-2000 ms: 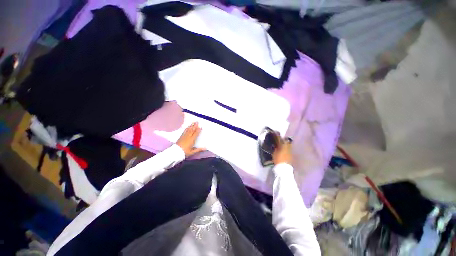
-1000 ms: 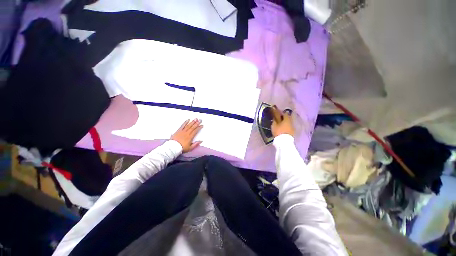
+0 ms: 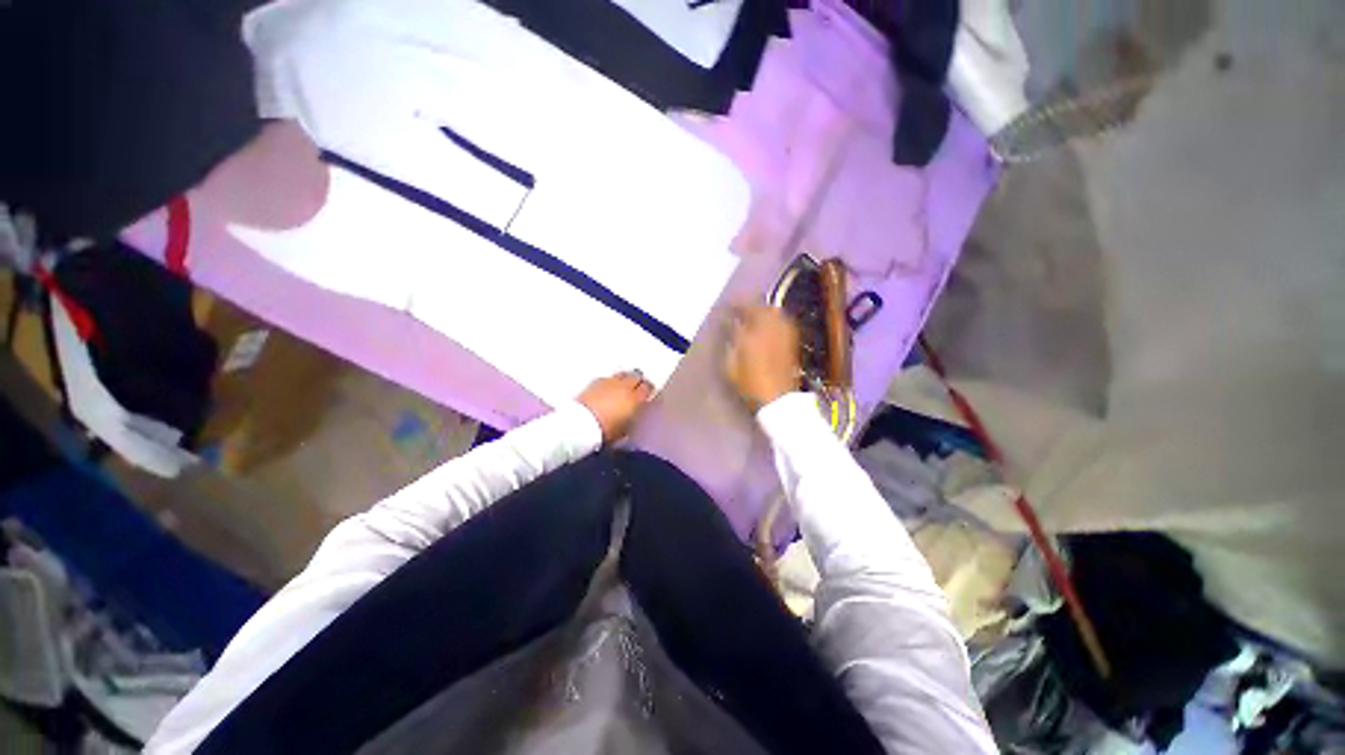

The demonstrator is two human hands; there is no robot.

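The white front panel (image 3: 487, 251) lies on the lilac pressing cloth, with a dark navy band along its long seam and a short dark line above it, joined by a thin line. My left hand (image 3: 617, 403) is at the panel's near right corner, fingers curled at its edge; its grip is unclear. My right hand (image 3: 764, 354) is blurred, off the iron's handle, just left of it and right of the panel. The steam iron (image 3: 820, 317), with a brown handle, stands on the lilac cloth beyond the panel's right edge.
A pile of dark panels (image 3: 118, 103) lies at the upper left. A black-bordered white stack (image 3: 649, 44) is at the far side. A red strip (image 3: 177, 236) marks the left table edge. Heaped fabric (image 3: 959, 546) and a reddish cord (image 3: 1018, 502) are at right.
My right hand has let go of the iron and moved left off it. My left hand has moved right, from flat on the panel to its near right corner. The view has turned.
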